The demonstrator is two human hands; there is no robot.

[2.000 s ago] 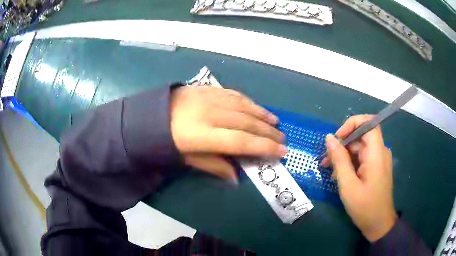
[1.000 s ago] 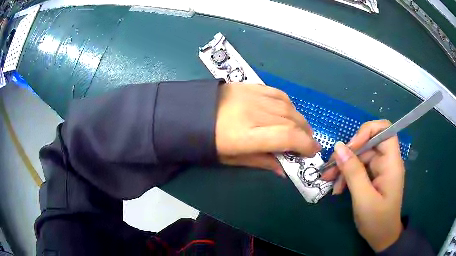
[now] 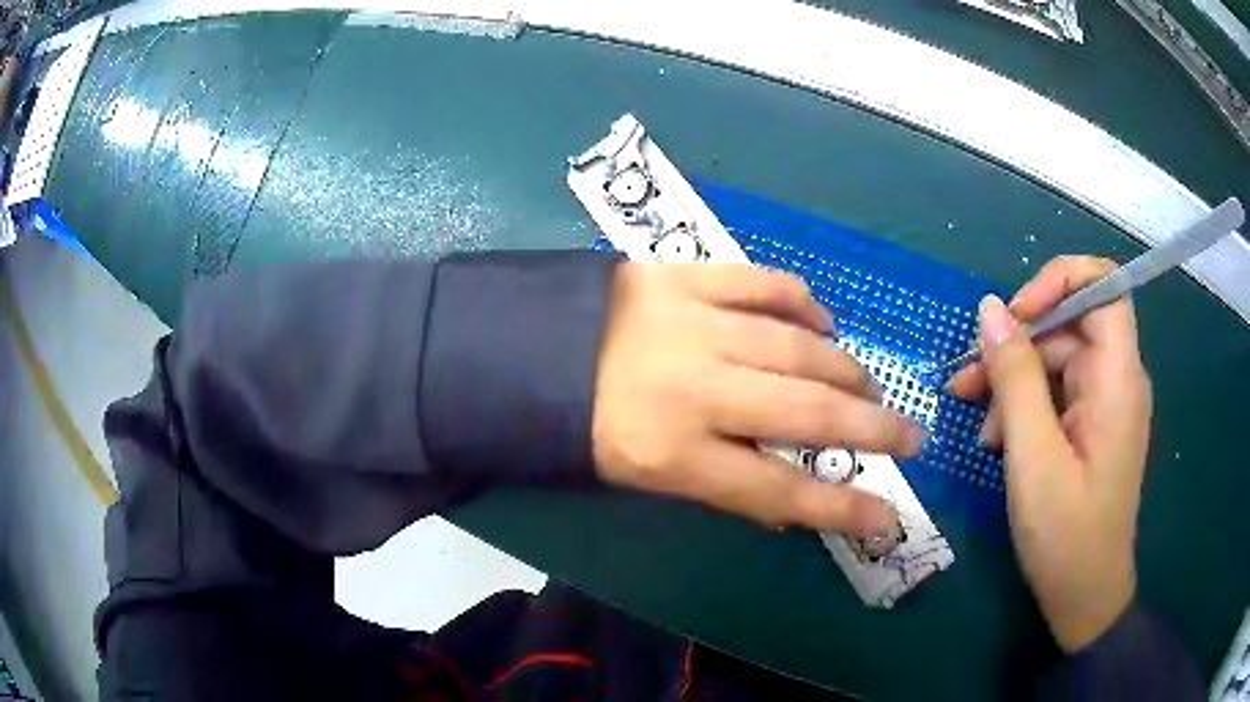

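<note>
My right hand [image 3: 1076, 439] holds grey tweezers [image 3: 1138, 263] like a pen, their tip at the pale dots of the blue carrier sheet [image 3: 857, 268]. My left hand [image 3: 740, 391] lies over the middle of the pale fixture strip [image 3: 603, 165], fingers spread across it, some fingertips reaching onto the blue sheet. The strip lies slanted over the sheet. Round units show at its upper end [image 3: 631, 188] and near its lower end [image 3: 834, 465]; the middle of the strip is hidden under the hand.
A long white rail [image 3: 877, 62] curves along the back of the dark green bench [image 3: 452, 137]. Parts of other fixture strips [image 3: 1035, 14] show beyond it at the top right. A white strip [image 3: 52, 117] stands at the far left, with a blue piece below it.
The tweezers have moved from the round unit on the strip up to the blue sheet's dots. The left hand's fingers have spread, and the strip's lower end has shifted down and right.
</note>
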